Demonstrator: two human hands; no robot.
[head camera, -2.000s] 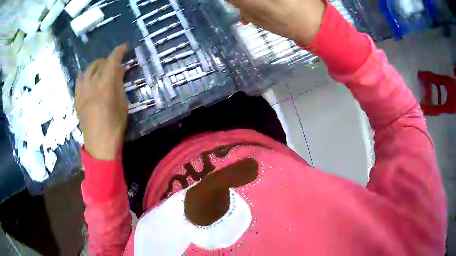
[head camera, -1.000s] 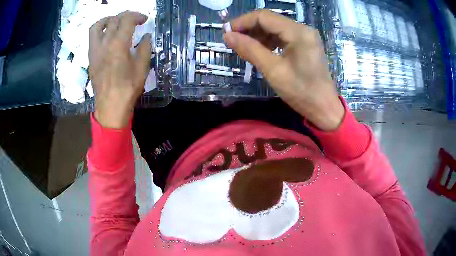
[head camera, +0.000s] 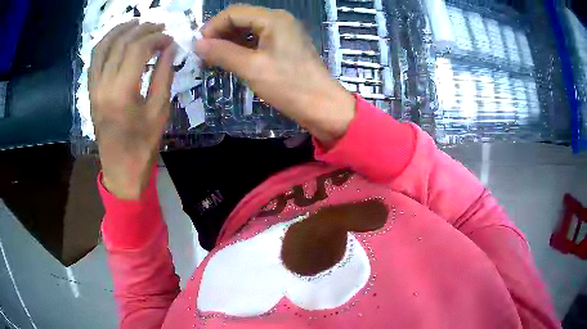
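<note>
Small white pieces (head camera: 193, 110) lie heaped in the clear tray at the upper left. My left hand (head camera: 129, 96) is over the heap with its fingers bent; what its fingertips hold, if anything, blends into the white heap. My right hand (head camera: 277, 61) is beside it with thumb and forefinger pinched close at the heap's right edge; a small pale piece seems to be at the fingertips but is too blurred to tell apart. Slim rod inserts (head camera: 359, 53) lie in rows in the middle blister tray, right of my right hand.
A right tray (head camera: 486, 90) holds rows of white units under glare. A blue bin edge (head camera: 573, 77) is at the far right. A brown carton (head camera: 55, 199) is below the bench at left. A red stool (head camera: 571, 225) stands on the pale floor at right.
My right hand has moved left from over the rod tray to beside my left hand. My left hand has shifted slightly left and down. The white piece near the top centre is no longer visible.
</note>
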